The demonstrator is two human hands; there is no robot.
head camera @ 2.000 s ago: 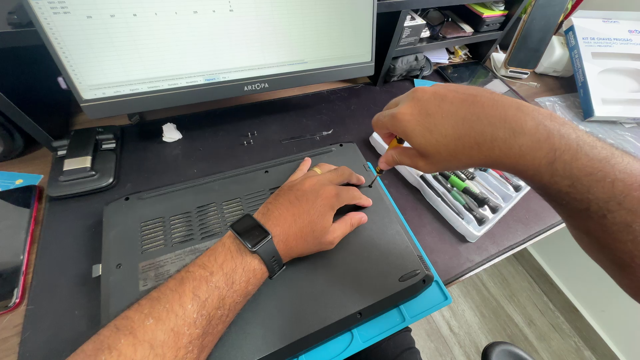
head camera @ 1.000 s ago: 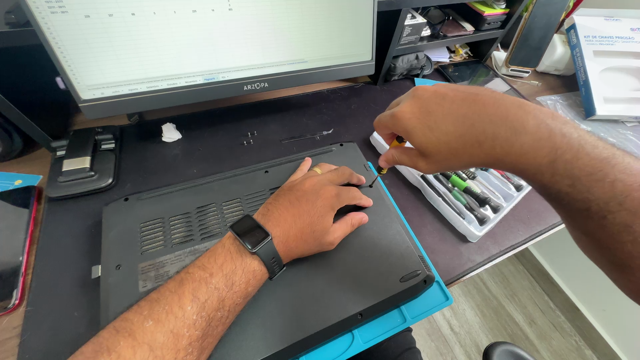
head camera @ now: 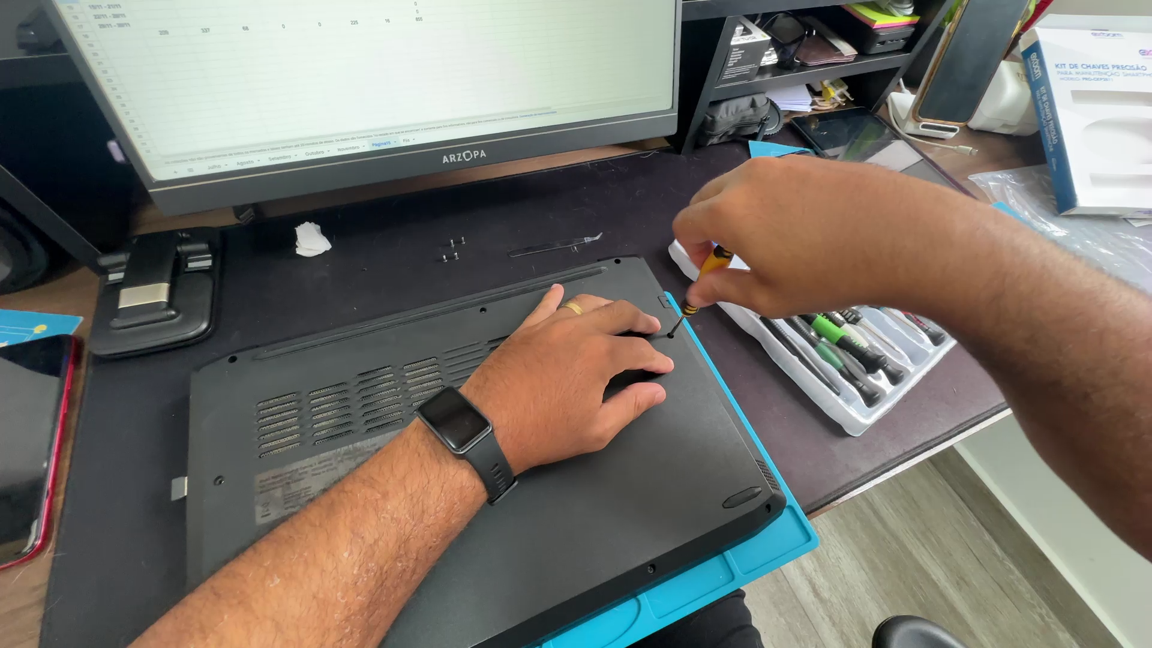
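Note:
A dark laptop (head camera: pixel 558 531) lies bottom side up on a blue mat (head camera: pixel 792 540). My left hand (head camera: pixel 576 378), with a smartwatch on its wrist, rests flat on the laptop's bottom cover, fingers spread and holding nothing. My right hand (head camera: pixel 765 243) grips a precision screwdriver (head camera: pixel 715 264) with a yellow handle, tilted, its tip at a screw hole near the cover's right edge. Several small screws (head camera: pixel 453 249) and a pair of metal tweezers (head camera: pixel 553 246) lie behind the laptop. Whether a screw sits under the tip cannot be told.
A white plastic tray (head camera: pixel 855 418) of screwdrivers stands to the right, partly under my right forearm. A monitor (head camera: pixel 414 171) rises behind. At left are a black folding stand (head camera: pixel 153 297) and a red-edged phone (head camera: pixel 36 441). An opened kit box (head camera: pixel 1093 117) stands at back right.

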